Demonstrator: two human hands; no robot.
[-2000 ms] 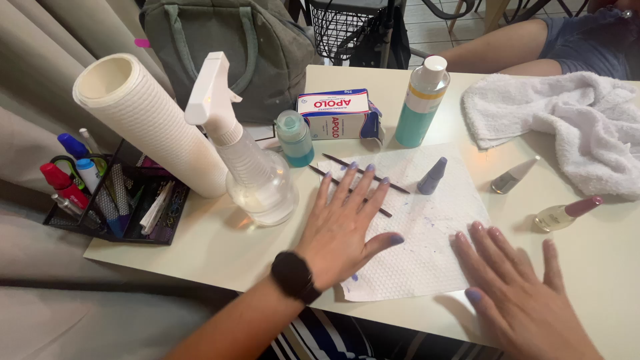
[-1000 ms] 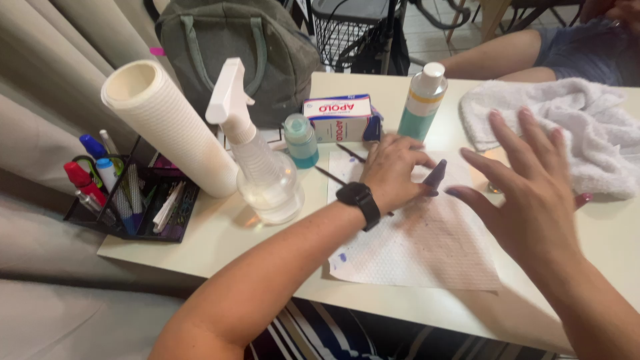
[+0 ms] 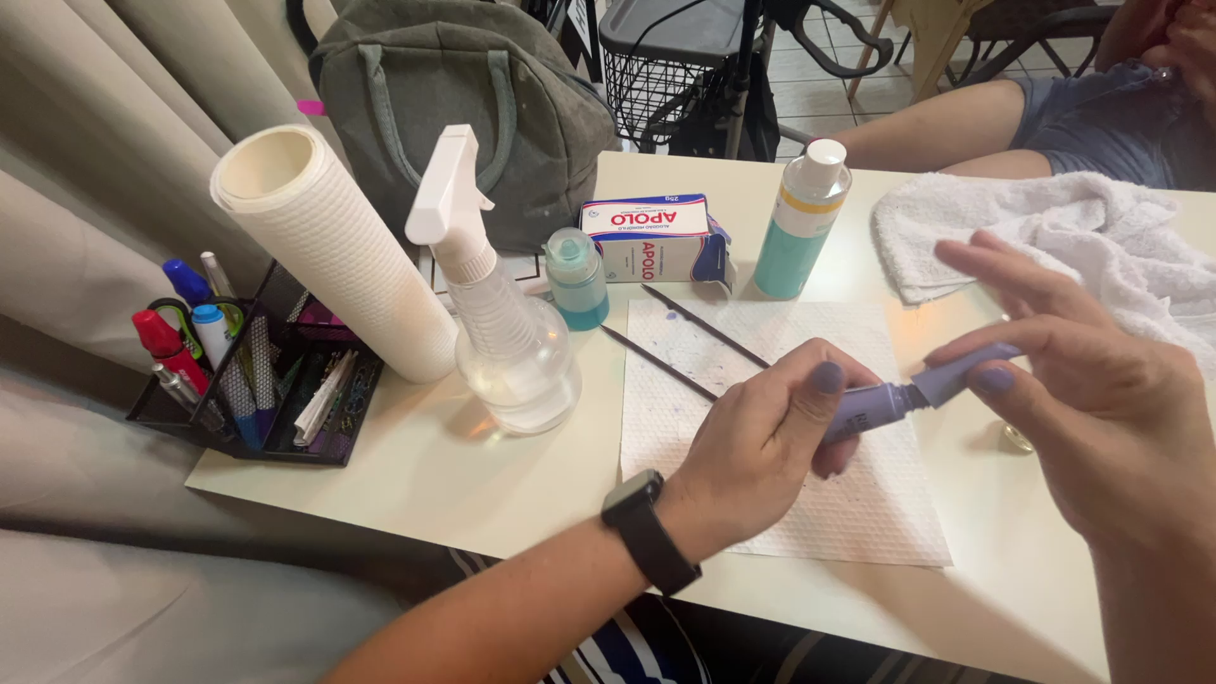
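My left hand (image 3: 774, 442) holds the body of a lavender nail polish bottle (image 3: 869, 408), tilted above a paper towel sheet (image 3: 817, 518). Between thumb and forefinger, my right hand (image 3: 1073, 380) grips the bottle's lavender cap (image 3: 964, 373). A narrow gap shows between cap and neck, so the cap is at least partly off. Two dark thin sticks (image 3: 703, 326) lie with their ends on the towel, left of the bottle. Behind my right hand, another small glass bottle (image 3: 1016, 437) is mostly hidden. I wear a black watch on the left wrist.
A spray bottle (image 3: 518, 356), paper towel roll (image 3: 342, 266) and black mesh organizer (image 3: 323, 446) stand at left. Behind the towel are a small blue-liquid bottle (image 3: 577, 285), Apolo cotton box (image 3: 655, 242) and teal bottle (image 3: 803, 228). A white cloth (image 3: 1045, 228) lies back right. A person sits beyond.
Two seconds ago both hands lay flat and the lavender bottle stood on the towel. The left hand took hold of it, and now the right hand grips its cap.
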